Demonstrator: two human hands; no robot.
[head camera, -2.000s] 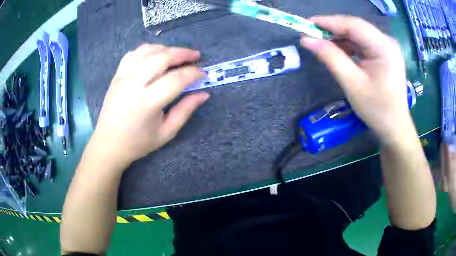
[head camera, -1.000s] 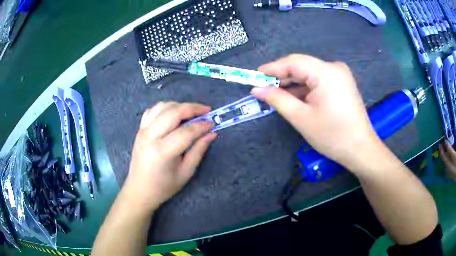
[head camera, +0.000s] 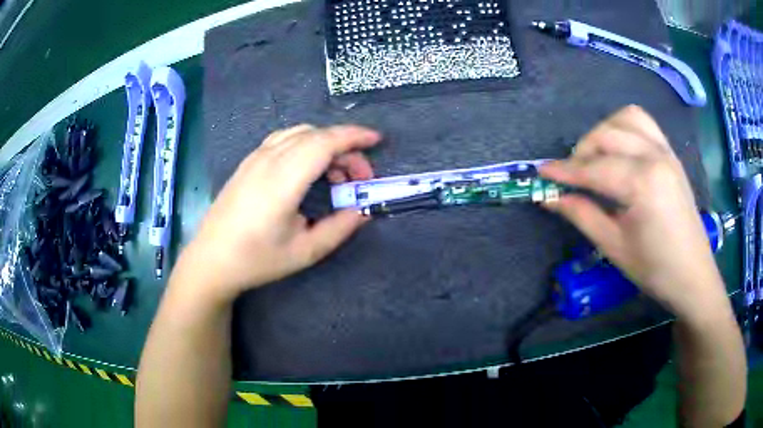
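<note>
The lavender housing half (head camera: 401, 187) lies across the middle of the dark work mat (head camera: 385, 309). The green circuit board (head camera: 485, 191), with a black part at its left end, lies along the shell's near side; whether it is seated inside is unclear. My right hand (head camera: 623, 196) pinches the right end of the board and shell between thumb and fingers. My left hand (head camera: 293, 201) is at the shell's left end, thumb touching the black part's end, fingers just beyond the shell. The blue electric screwdriver (head camera: 594, 286) lies on the mat, partly hidden under my right hand.
The screw tray (head camera: 422, 50) lies at the mat's far side. A part-assembled pen (head camera: 636, 54) lies far right. Two more units (head camera: 166, 159) lie left, beside heaped black parts (head camera: 75, 234) and a clear bag (head camera: 18, 267). Rows of units (head camera: 745, 109) stand at the right edge.
The board has come down from above the shell to lie along it. My left hand has moved to the shell's left end. The view has shifted, and the shell now lies nearly level.
</note>
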